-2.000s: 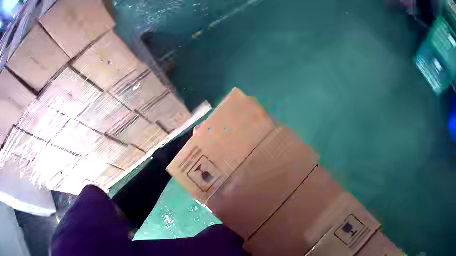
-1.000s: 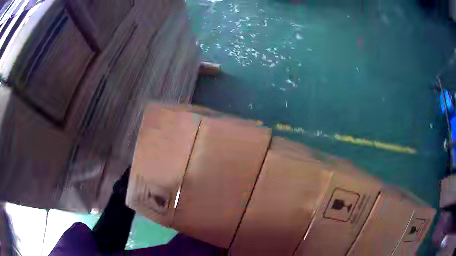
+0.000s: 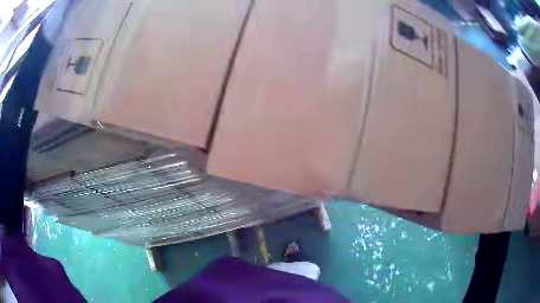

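A row of several brown cartons [image 3: 284, 100] fills the upper picture, raised close in front of me, with wine-glass marks near both ends. My left hand [image 3: 55, 23] is a pale blur at the top of the black left sleeve, against the row's left end. My right hand is not visible; only the black right sleeve [image 3: 488, 269] shows under the row's right end. A film-covered stack of cartons [image 3: 148, 204] on a pallet [image 3: 234, 242] lies below and behind the row, partly hidden by it.
Green floor [image 3: 391, 254] shows below the row, with a short yellow line beside the pallet. My purple clothing [image 3: 248, 284] is at the bottom edge, and a foot [image 3: 291, 250] is beside the pallet. Blurred objects stand at the top right.
The row of cartons has risen from low in the picture to the top and looks nearer. The wrapped stack now shows beneath it instead of at the left.
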